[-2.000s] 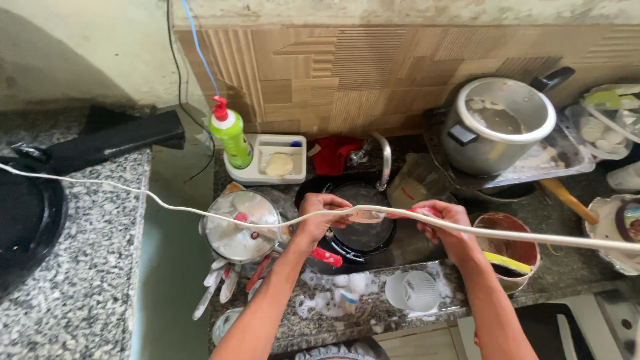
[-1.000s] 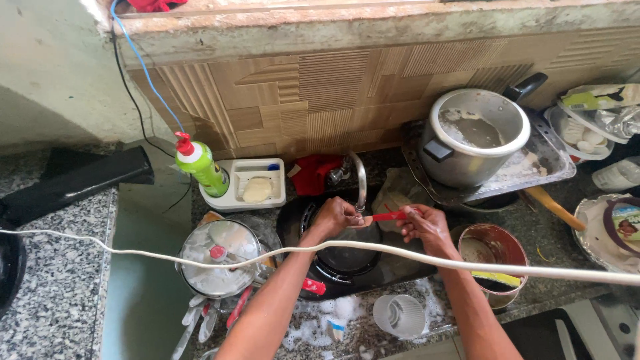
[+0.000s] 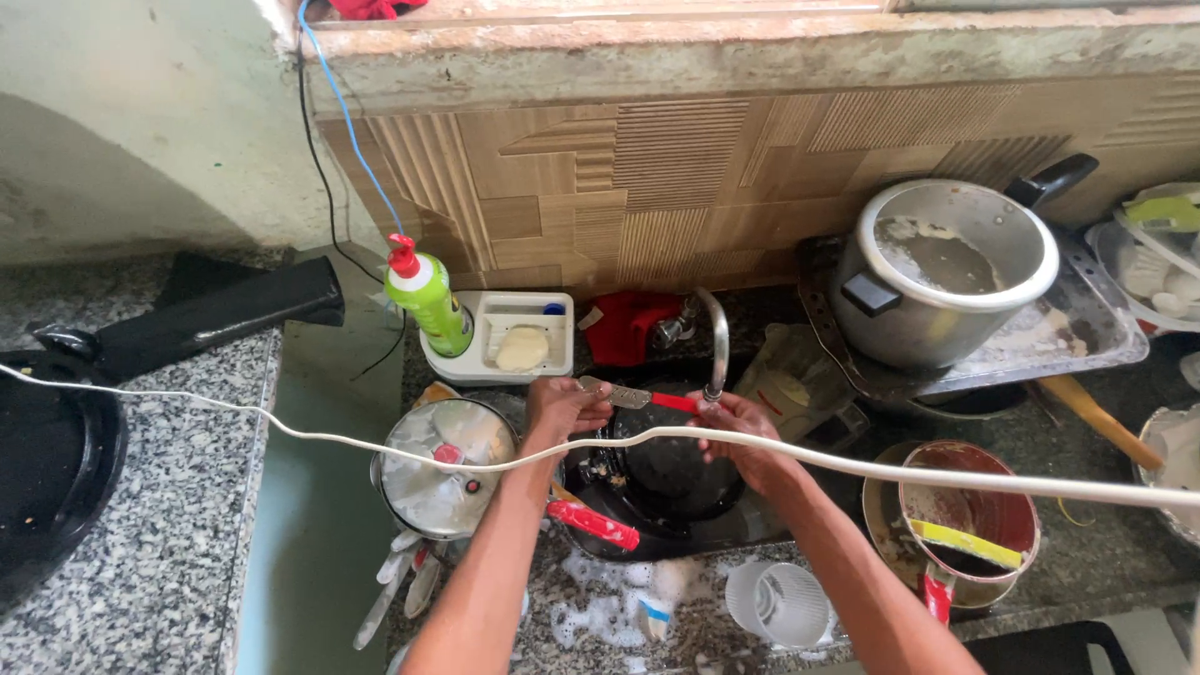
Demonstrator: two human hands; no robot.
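Observation:
My left hand (image 3: 570,409) pinches the metal end of a red-handled utensil (image 3: 630,397), perhaps a knife or peeler, by the faucet (image 3: 720,347). Its red handle is held in my right hand (image 3: 736,433), just below the spout. Under both hands lies a black pan (image 3: 680,469) in the sink. Another red handle (image 3: 592,524) with suds on it slants near the sink's front left. Left of my left hand is a pot with a metal lid (image 3: 422,455). A clear plastic cup (image 3: 792,605) lies on the sudsy counter near my right forearm.
A white cable (image 3: 844,461) crosses the view above my forearms. Behind the sink stand a green detergent bottle (image 3: 431,305), a white soap tray (image 3: 450,367) and a red cloth (image 3: 630,328). To the right are a large aluminium pot (image 3: 900,328) on a metal tray (image 3: 1111,342) and a red pan (image 3: 1022,487).
Both hands stay over the sink with the red-handled utensil. My left hand has shifted from near its middle to its metal end since one second ago. The view has moved slightly.

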